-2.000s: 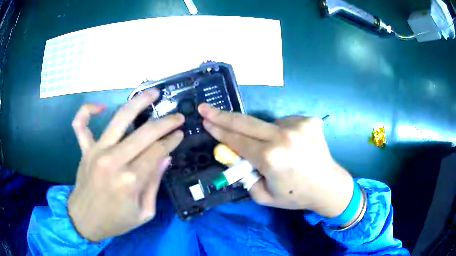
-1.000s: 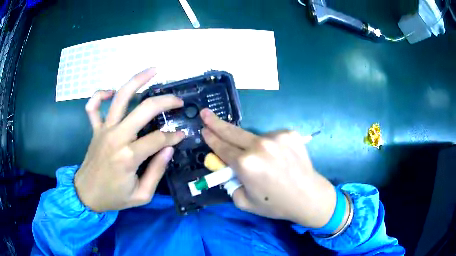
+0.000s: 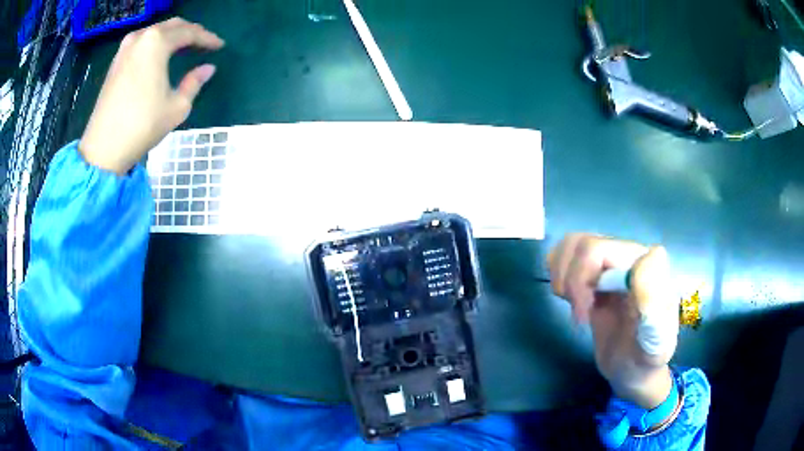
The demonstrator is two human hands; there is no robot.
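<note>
The opened trail camera housing lies on the green bench in front of me, black inside, with rows of small holes and a thin white wire down its left side. Its lower section is joined to it and has two pale pads and a round opening. My right hand is right of the housing, holding the slim white pen-type pick; its thin dark point faces left. My left hand is raised at the upper left, fingers apart. The white backing sheet lies behind the housing, with a grid at its left end.
A slim white tool lies beyond the sheet. The air blow gun is at the upper right beside a white block. Yellow scraps lie right of my right hand. A blue parts bin stands at the upper left.
Both hands have left the housing: my left hand moved up and left, my right hand moved right with the pick. The housing lies uncovered, and the view takes in more of the bench's far side.
</note>
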